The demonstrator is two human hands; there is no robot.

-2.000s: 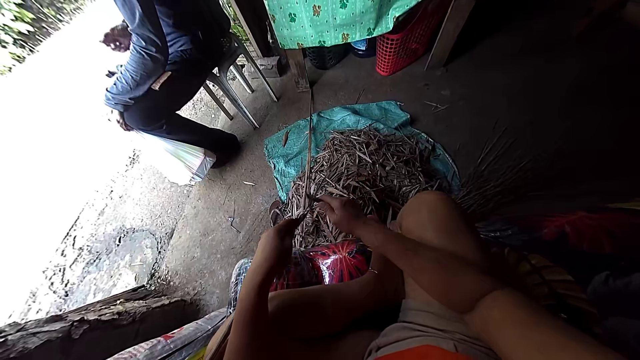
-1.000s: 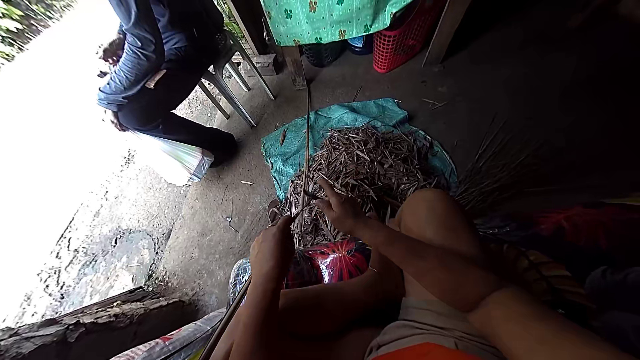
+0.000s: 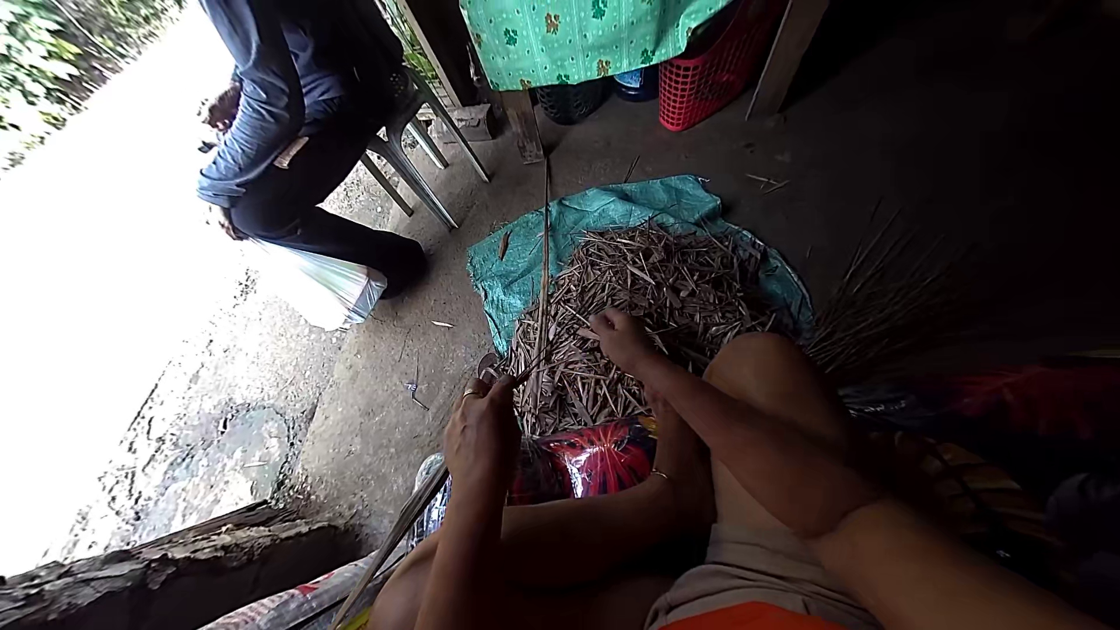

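Observation:
My left hand, with a ring on one finger, grips a bundle of thin dry strips whose tails run back beside my left forearm. Short ends poke out past its fingers, toward the pile. My right hand is raised to the right over the pile of dry plant scraps. A thin light sliver lies at its fingertips; whether the hand holds it or a tool, I cannot tell. The pile rests on a teal woven sheet. A long thin strip stretches from the pile toward a wooden post.
A seated person on a chair is at the upper left, beside a plastic bag. A red basket stands under a green cloth. Thin sticks lie at right. A rough log lies lower left.
My right hand has moved right, away from my left hand; the two were close together earlier. The bundle's tails beside my left forearm show more than two seconds ago.

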